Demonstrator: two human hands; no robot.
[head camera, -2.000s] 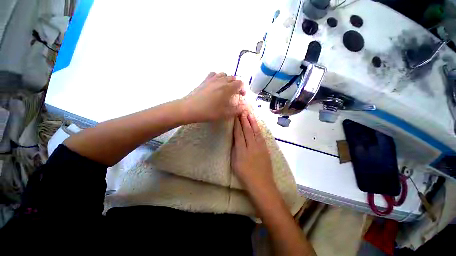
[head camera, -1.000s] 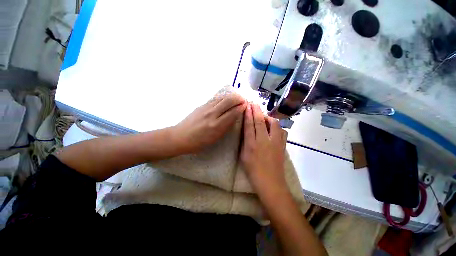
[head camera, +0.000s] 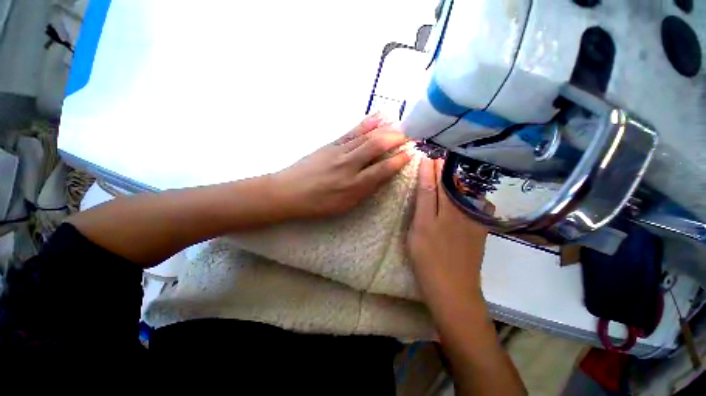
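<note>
A cream nubbly fleece panel (head camera: 333, 246) lies over the table's front edge and hangs towards my lap, with a thin seam (head camera: 381, 259) running through it between my hands. My left hand (head camera: 348, 166) lies on the panel's far end, fingertips beside the presser foot area (head camera: 426, 147). My right hand (head camera: 445, 232) presses on the panel right of the seam, its fingers partly hidden behind the shiny metal guard (head camera: 619, 174). The needle cannot be made out in the glare under the machine head (head camera: 480, 69).
The white table (head camera: 209, 93) has a blue strip (head camera: 91, 46) at its left end. A black phone (head camera: 623, 282) and red scissor handles (head camera: 617, 334) lie at the right. Tied cloth bundles (head camera: 31, 182) stand left of the table. The machine head fills the upper right.
The view has moved closer to the machine head, which looks larger. My hands were close together with fingertips nearly touching; now they are further apart, my right hand partly behind the guard.
</note>
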